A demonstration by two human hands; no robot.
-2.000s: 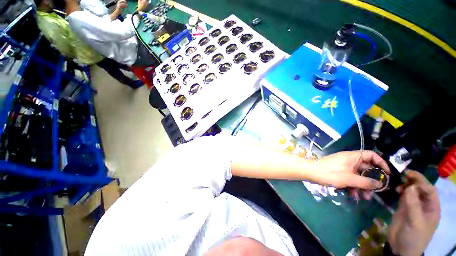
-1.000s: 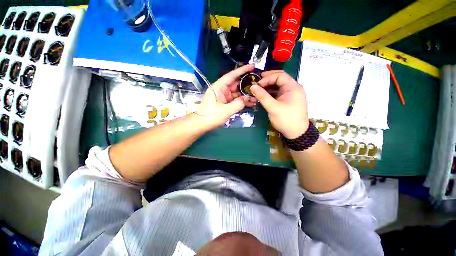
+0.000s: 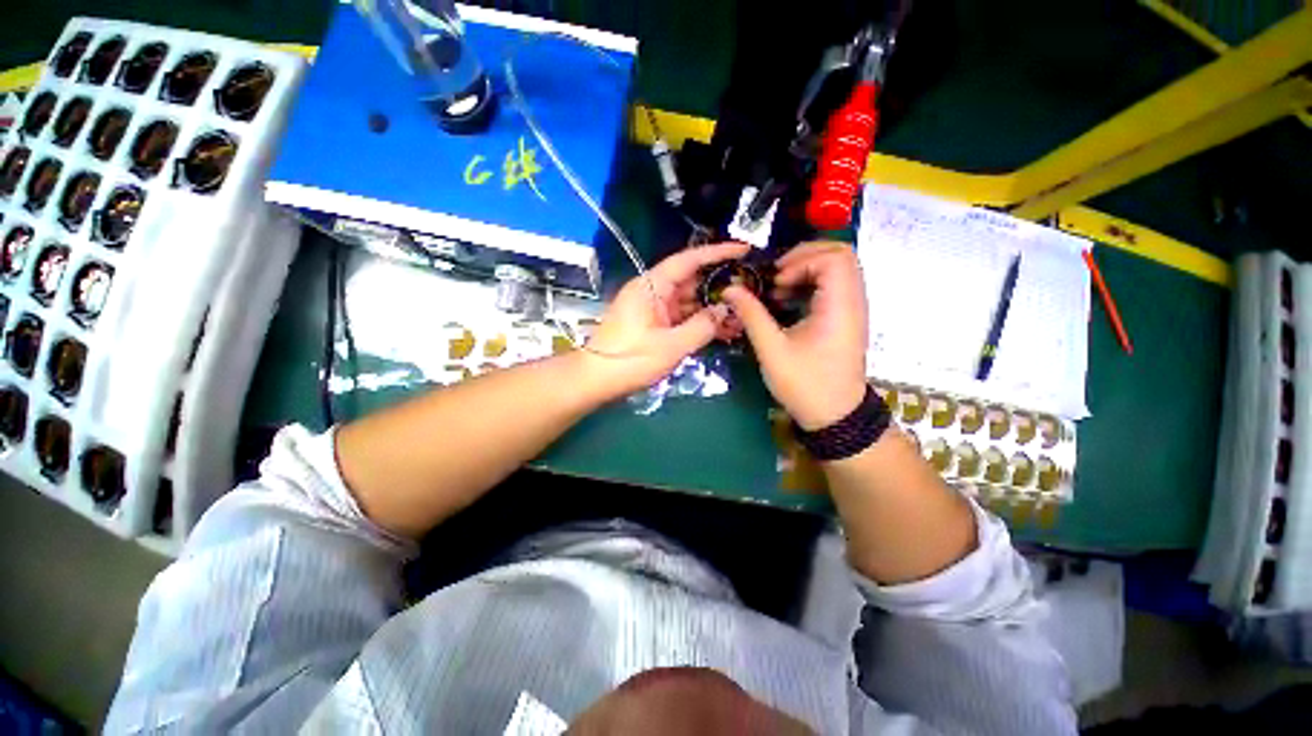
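A dark round unit with a gold centre (image 3: 734, 285) is held between both hands in front of the black fixture. My left hand (image 3: 655, 319) grips its left side with thumb and fingers. My right hand (image 3: 813, 328) is at its right side, with the thumb over its face. My fingers hide part of the unit. The toggle clamp's red grip (image 3: 845, 155) points towards me just beyond my right hand. A small white label (image 3: 751, 216) shows on the fixture, right behind the unit.
Blue controller box (image 3: 432, 158) with a syringe (image 3: 449, 79) and thin tube at back left. Foam tray of dark units (image 3: 216, 309) at far left, another (image 3: 1262, 431) at far right. Ruled paper (image 3: 935, 273), pen (image 3: 999, 316), red-orange pen (image 3: 1108, 301), gold-piece sheets (image 3: 978, 443), film scraps (image 3: 688, 385).
The view has swung from the left onto the bench. The right hand, apart from the unit at first, came to it; both hands now hold it together.
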